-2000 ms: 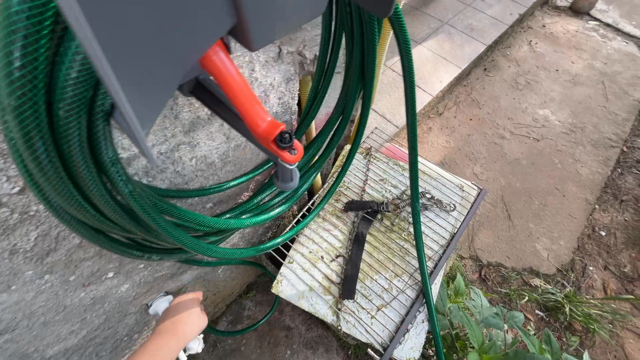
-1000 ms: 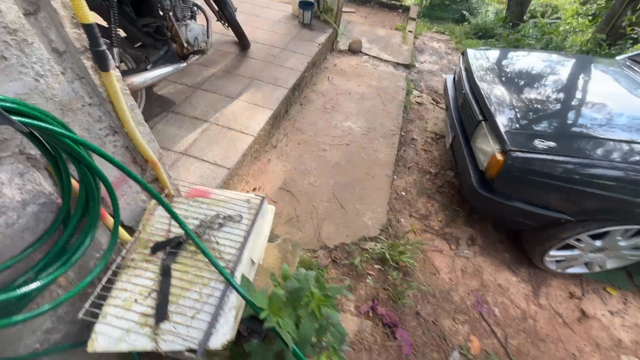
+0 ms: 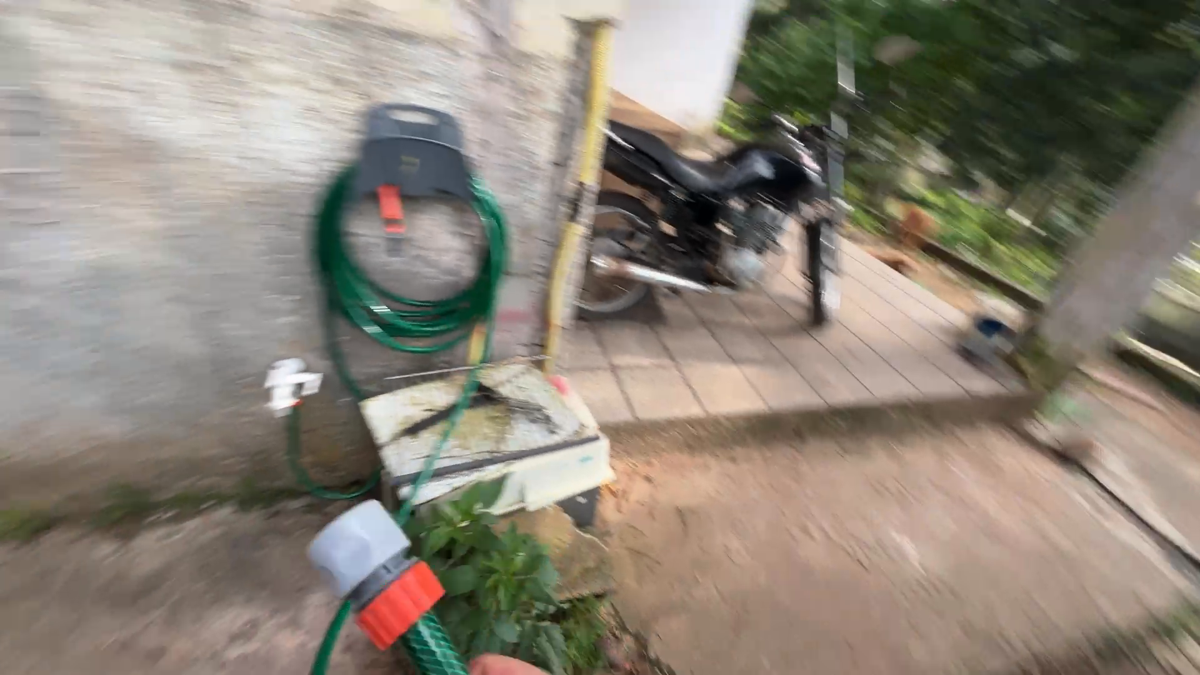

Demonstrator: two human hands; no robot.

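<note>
At the bottom edge, a small part of my right hand (image 3: 506, 666) shows beside the end of a green garden hose (image 3: 436, 647) and seems to hold it; most of the grip is out of view. The hose end carries a grey and orange hose connector (image 3: 380, 572), pointing up and left. My left hand is not visible. Beyond, more green hose (image 3: 412, 323) hangs in coils on a dark grey wall hanger (image 3: 412, 155) with an orange hose nozzle (image 3: 391, 211). A hose runs to a white tap (image 3: 291, 384) low on the wall. The picture is blurred.
A dirty white box with a wire rack (image 3: 534, 473) stands below the coils, behind a leafy plant (image 3: 506, 562). A motorcycle (image 3: 722, 206) is parked on the raised tiled floor (image 3: 712, 366). A yellow pipe (image 3: 577, 197) runs up the wall corner; a post (image 3: 1116, 234) leans at right.
The view has swung far round and back from the coils. A hand was at the white tap two seconds ago; it is no longer there. The hose end with its connector has come into view.
</note>
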